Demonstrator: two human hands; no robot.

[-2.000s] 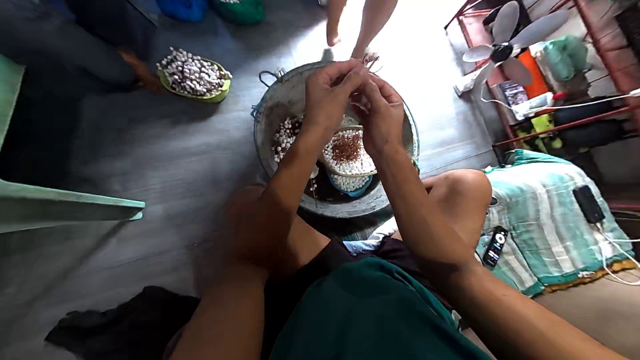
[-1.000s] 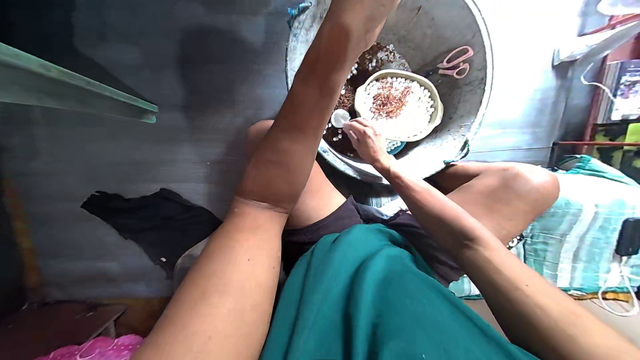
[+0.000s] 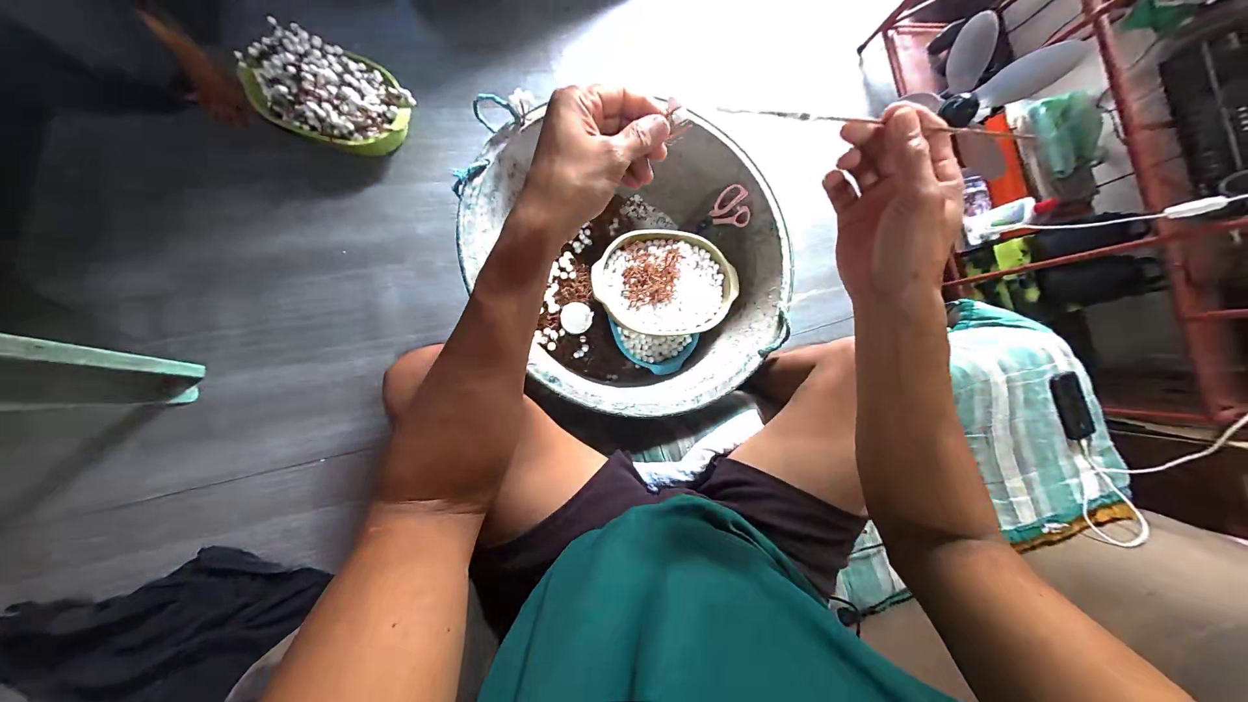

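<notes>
My left hand (image 3: 600,146) is raised over the far left rim of a large round metal basin (image 3: 478,219), pinching a small pale and reddish thing, too small to name. To the right of the basin my right hand (image 3: 902,190) pinches a thin brown stick (image 3: 838,118) with a pale fuzzy length pointing left. Inside the basin a cream bowl (image 3: 733,283) holds white beads with reddish-brown bits on top. It overlaps a blue container (image 3: 663,367) of white beads. Pink-handled scissors (image 3: 729,207) lie at the basin's right side. A white round thing (image 3: 576,318) sits left of the bowl.
A green container (image 3: 385,141) heaped with white pieces stands on the floor at upper left, beside another person's hand (image 3: 219,97). A pale green furniture edge (image 3: 97,366) juts in at left. At right are a red metal rack (image 3: 1160,210), a fan (image 3: 975,73) and a checkered cloth (image 3: 1014,419).
My right hand has left the area beside the bowl and is now raised at the right with the stick. The left hand is in view again above the basin. The view has shifted.
</notes>
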